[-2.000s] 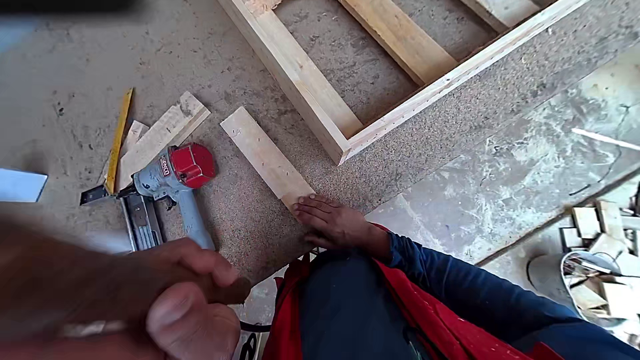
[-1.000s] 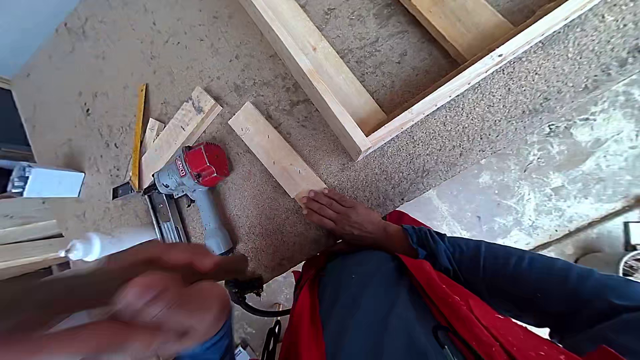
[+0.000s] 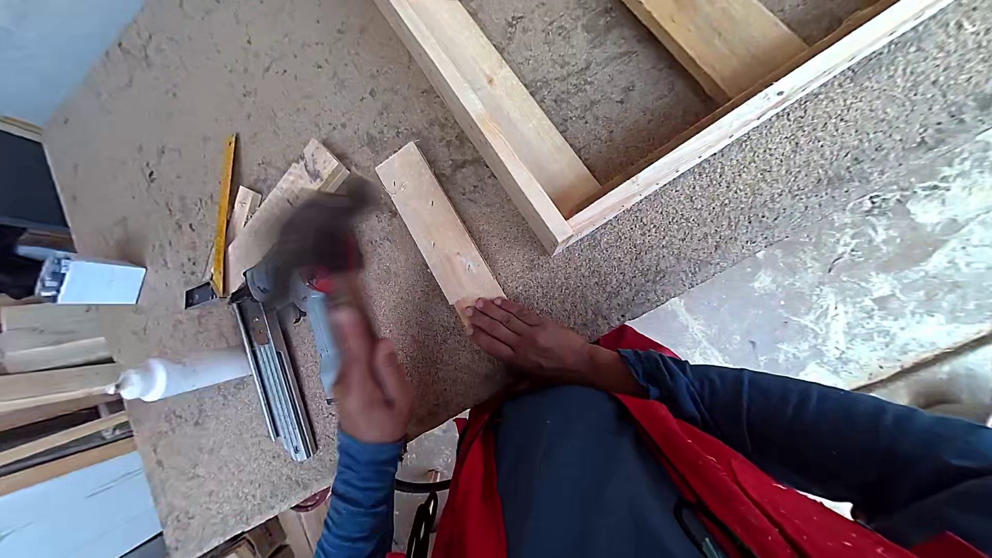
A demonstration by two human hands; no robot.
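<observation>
My left hand [image 3: 372, 387] grips the handle of a hammer, whose dark, motion-blurred head [image 3: 322, 232] is raised over a pneumatic nail gun [image 3: 322, 333] with a red cap and grey body. The hammer hides part of the nail gun. My right hand [image 3: 531, 341] lies palm down, its fingers on the near end of a short wooden board [image 3: 438, 225] that lies flat on the worktop. Small marks show near the board's far end. To the right of the board is the corner of a wooden frame [image 3: 496, 132].
A try square with a yellow blade [image 3: 225, 209] lies beside wooden offcuts [image 3: 287, 201] to the left. A white bottle [image 3: 178, 376], a white box [image 3: 101, 280] and stacked boards [image 3: 54, 384] are at the far left. The speckled worktop [image 3: 434, 364] ends near my body.
My left hand has moved up and to the right from the lower left, and the hammer head now shows above it. My right hand stays on the board's near end.
</observation>
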